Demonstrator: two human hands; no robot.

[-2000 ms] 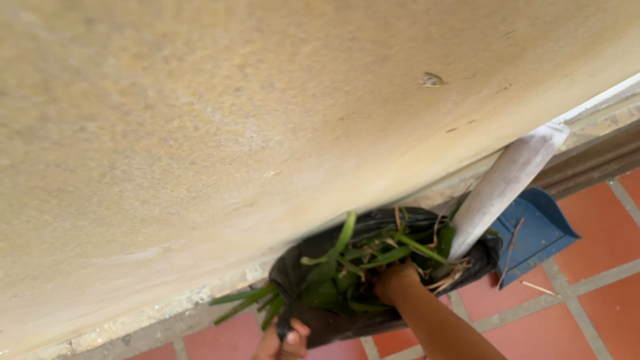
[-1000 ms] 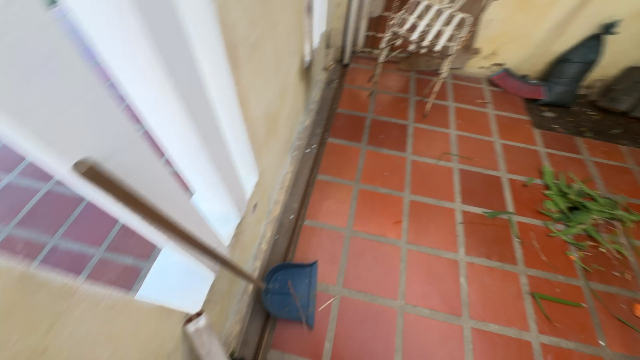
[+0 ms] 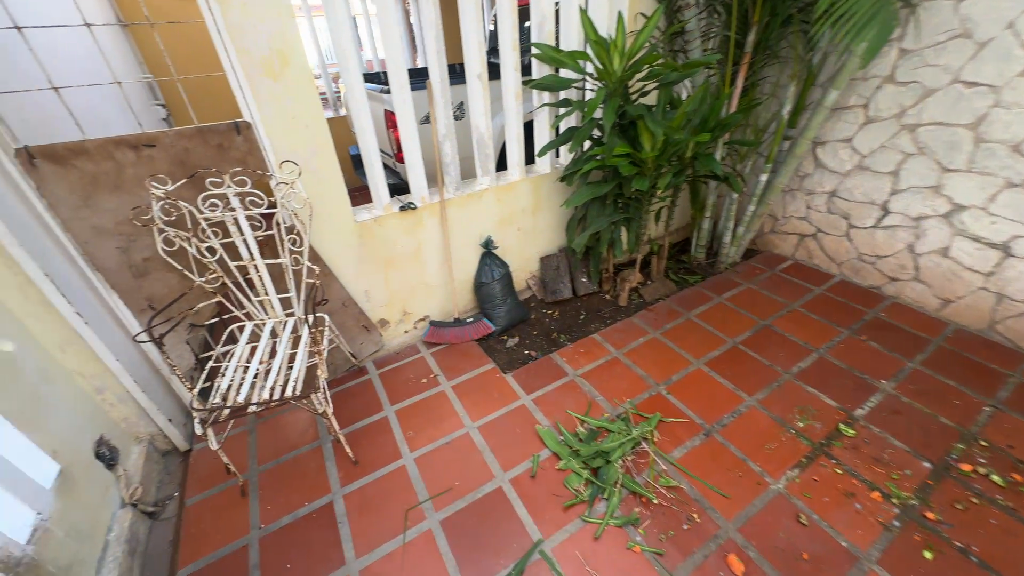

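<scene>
Neither of my hands shows in the view now. A pile of cut green leaves and stems (image 3: pixel 604 460) lies on the red tile floor, lower centre. Against the low yellow wall leans a broom (image 3: pixel 458 329) with red and dark bristles, its long wooden handle upright. Touching its right side, a tied dark plastic bag (image 3: pixel 498 290), filled and upright, stands at the edge of the soil bed. Small orange and green bits (image 3: pixel 900 494) are scattered over the tiles at the right.
A rusty white metal chair (image 3: pixel 256 360) stands at the left before a brown board (image 3: pixel 120 192). Leafy plants (image 3: pixel 632 136) grow from the soil bed (image 3: pixel 552 328) beside wood blocks (image 3: pixel 556 278). A stone-faced wall (image 3: pixel 920 176) bounds the right; a white-barred opening (image 3: pixel 436 104) is behind.
Two seconds ago my hands were at a black bag stuffed with leaves beside a blue dustpan; hands, bag and dustpan are now out of view. The view has swung widely to the patio.
</scene>
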